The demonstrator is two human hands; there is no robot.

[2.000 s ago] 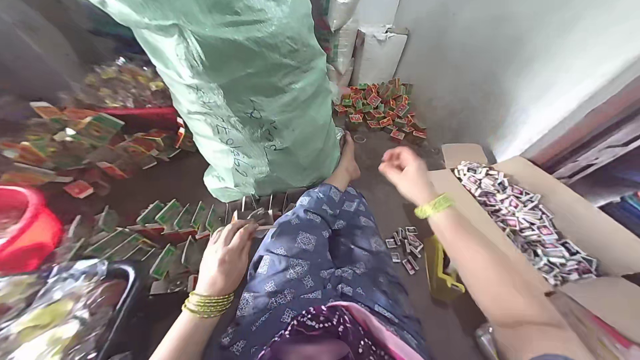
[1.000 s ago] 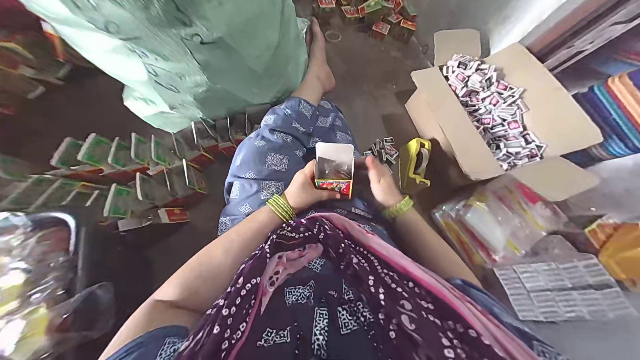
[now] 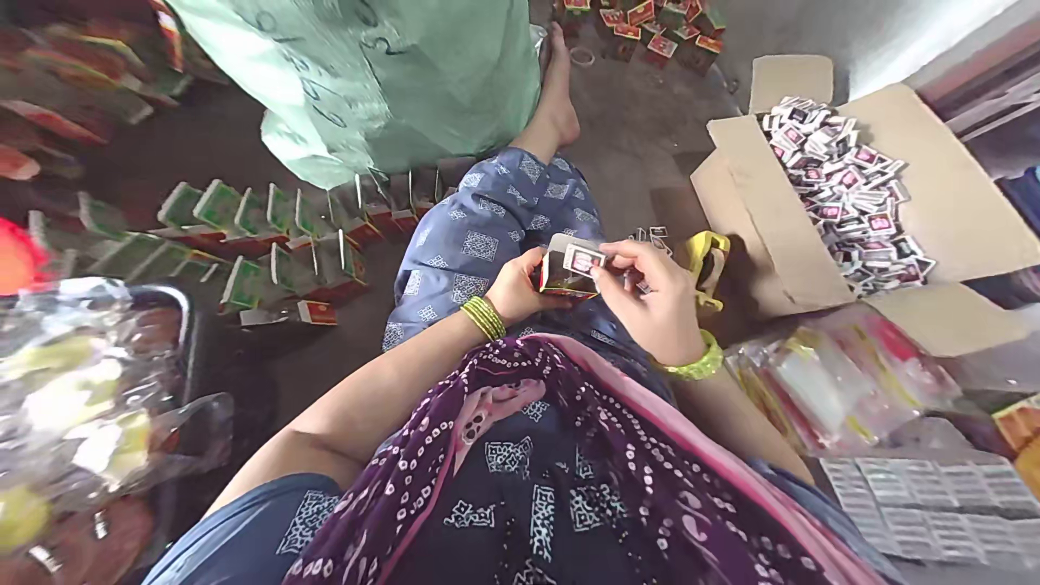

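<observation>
My left hand [image 3: 520, 291] holds a small printed carton [image 3: 561, 280] with its flap up and its top open, above my lap. Between the thumb and fingers of my right hand [image 3: 650, 296] is a small flat packet [image 3: 584, 260] with a white border and a dark pink picture, right at the carton's mouth. Similar packets [image 3: 849, 183] fill an open cardboard box [image 3: 743, 203] to the right. A few more small pieces [image 3: 652, 236] lie on the floor just beyond my right hand, beside a yellow plastic object [image 3: 707, 268], perhaps a tape dispenser.
Rows of open cartons [image 3: 276, 210] stand on the floor at left, behind a black tub [image 3: 188, 341] of plastic-wrapped items. A big green sack [image 3: 406, 89] stands ahead, with more cartons [image 3: 662, 45] beyond my foot. Plastic bags [image 3: 845, 374] and blister-like sheets [image 3: 934, 504] lie at right.
Two seconds ago my right hand was raised near the cardboard box and my left was by the carton rows. The carton came into my left hand; now my right hand holds a packet at it.
</observation>
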